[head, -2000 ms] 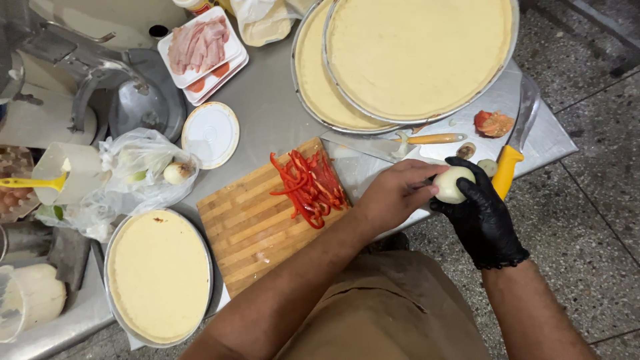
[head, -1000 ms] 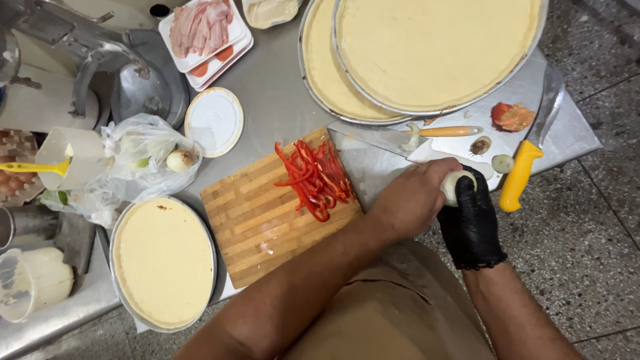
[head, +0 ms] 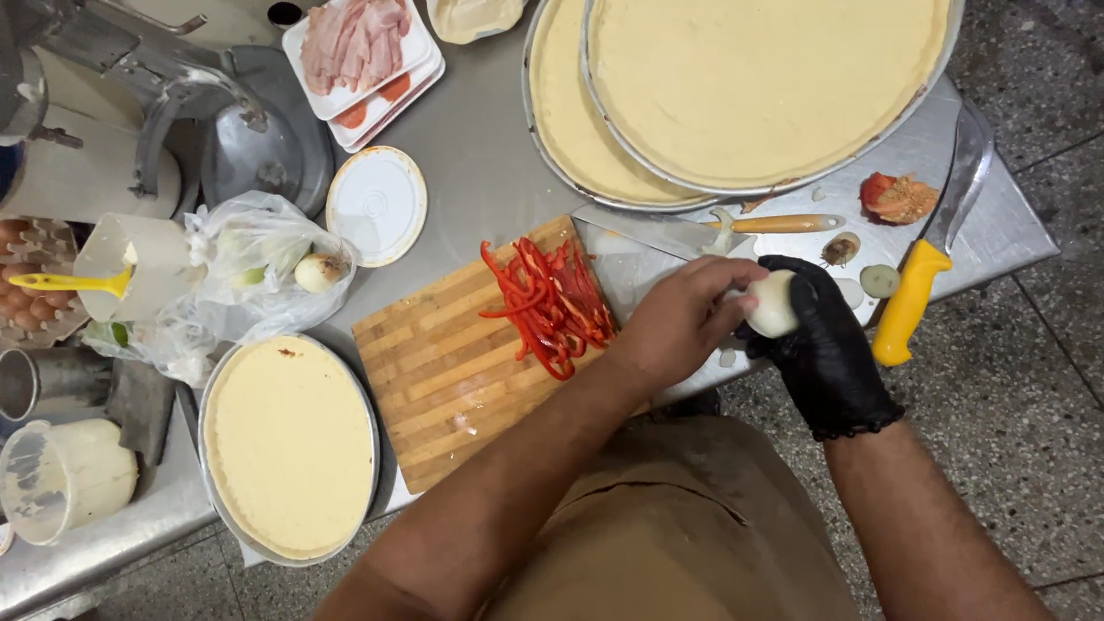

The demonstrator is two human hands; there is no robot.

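A peeled white onion [head: 771, 304] is held between my two hands at the steel table's front edge. My right hand [head: 824, 345], in a black glove, wraps its right side. The bare fingertips of my left hand [head: 690, 315] pinch its left side. Onion trimmings [head: 879, 281] and a root end [head: 839, 248] lie just beyond the glove. Left of my hands, red pepper strips [head: 552, 302] are heaped on a bamboo cutting board [head: 431, 388]. A knife blade [head: 634, 231] lies beyond the board, its handle not clearly seen.
A yellow-handled knife [head: 911, 302] overhangs the right edge near a pepper core [head: 899, 198]. Dough-lined round pans [head: 768, 86] overlap behind; another dough-lined pan [head: 289, 448] stands at left. A plastic bag with an onion [head: 319, 272], a white lid [head: 377, 205] and meat trays [head: 358, 52] sit back left.
Both hands stay together around the onion; my left fingers have shifted on it. The view has moved slightly.
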